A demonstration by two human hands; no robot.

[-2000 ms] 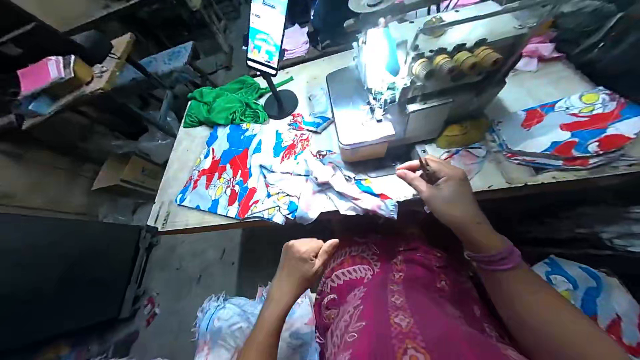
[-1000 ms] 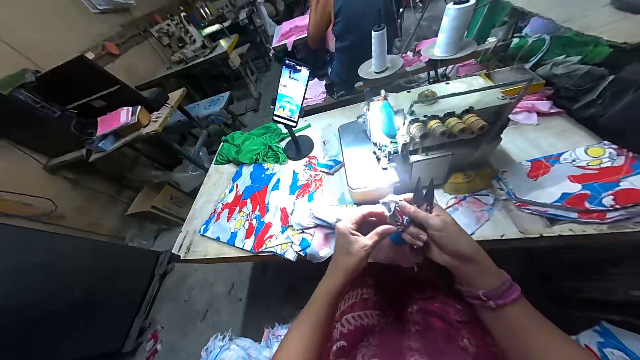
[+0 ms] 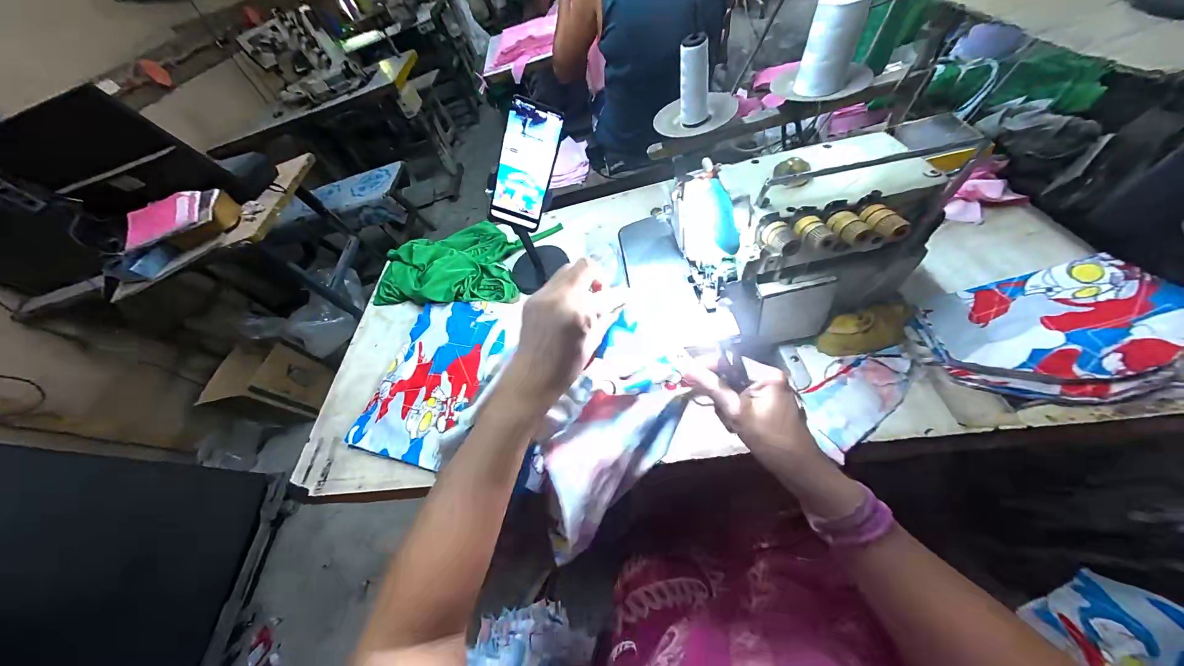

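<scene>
A piece of printed fabric [image 3: 606,444] hangs over the table's front edge between my hands. My left hand [image 3: 564,324] is raised left of the overlock sewing machine [image 3: 814,250], its fingers closed at the fabric's upper part. My right hand [image 3: 758,402], with a bracelet at the wrist, is just in front of the machine's needle area, holding dark scissors or snips [image 3: 733,365] and touching the fabric's edge. Glare from the machine lamp hides detail. More printed fabric [image 3: 425,388] lies flat at the left, and a stack of printed pieces [image 3: 1073,324] at the right.
A phone [image 3: 527,165] on a stand and a green cloth [image 3: 449,268] are at the table's back left. Thread cones [image 3: 694,83] stand behind the machine. A yellowish rounded object [image 3: 860,330] sits right of it. Beyond the table is another person [image 3: 647,74]. A cardboard box [image 3: 268,375] is on the floor.
My left hand has moved up and left, away from my right hand; both were together in front of the machine. Fabric now hangs spread between them.
</scene>
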